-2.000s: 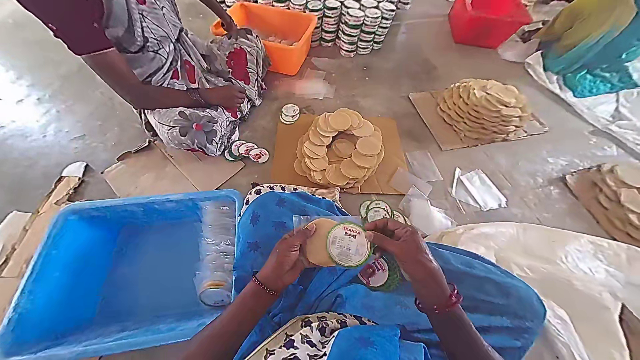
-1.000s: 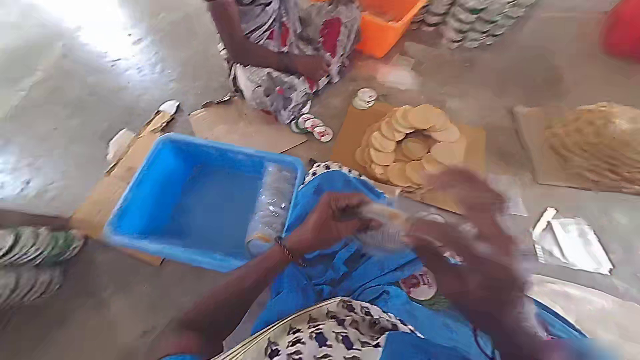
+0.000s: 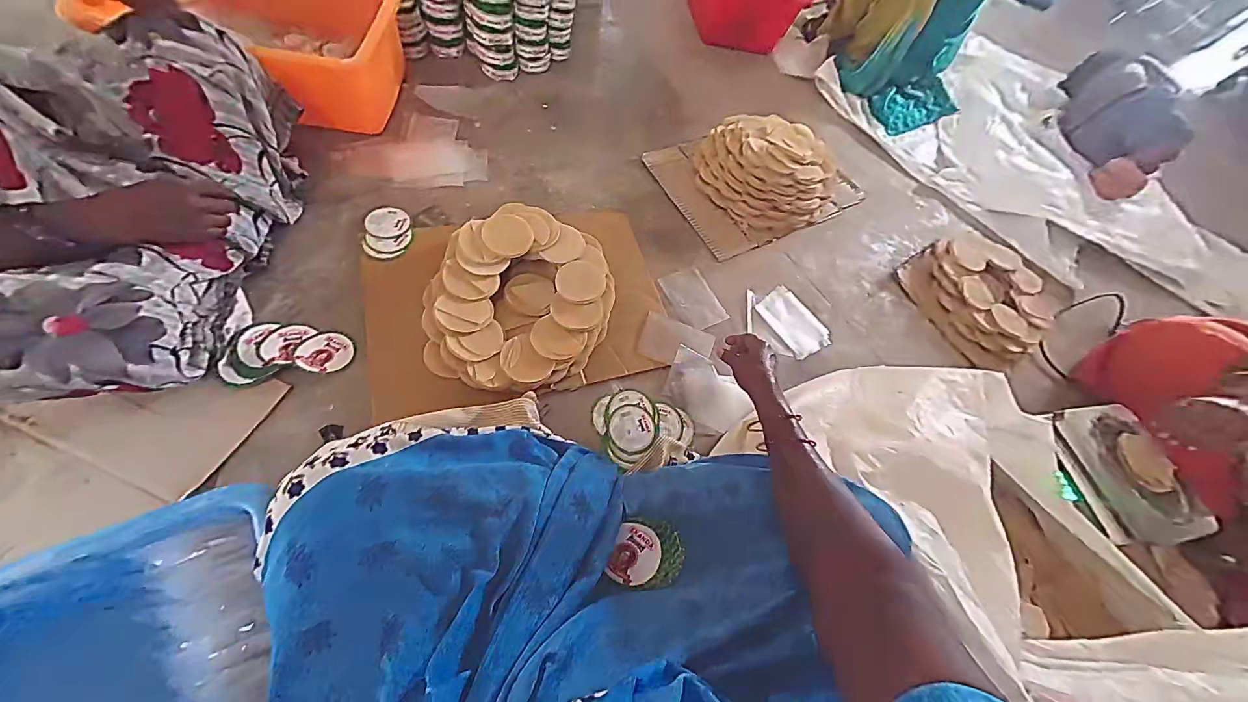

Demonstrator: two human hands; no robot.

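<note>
My right hand (image 3: 749, 357) reaches forward over the floor, fingers curled, at the edge of thin clear plastic bags (image 3: 697, 385); whether it pinches one cannot be told. Just beyond it lies a small pile of whiter plastic bags (image 3: 792, 322). My left hand is out of the frame. Round printed labels (image 3: 632, 427) lie in front of my knees, and another round label (image 3: 634, 554) rests on the blue cloth over my lap. Ahead, pale flat discs (image 3: 526, 356) are stacked in a ring on a brown cardboard sheet (image 3: 634, 283).
A blue plastic tub (image 3: 229, 502) stands at lower left. A co-worker's hand (image 3: 190, 210) is at left, near an orange crate (image 3: 375, 73). More disc stacks (image 3: 765, 175) sit on cardboard to the right. A white sheet (image 3: 877, 409) spreads beside my knee; another person sits at far right.
Two seconds ago both my hands held a pale disc and a round label over my lap. Now my right hand is out by the plastic bags and my left hand has left the view.
</note>
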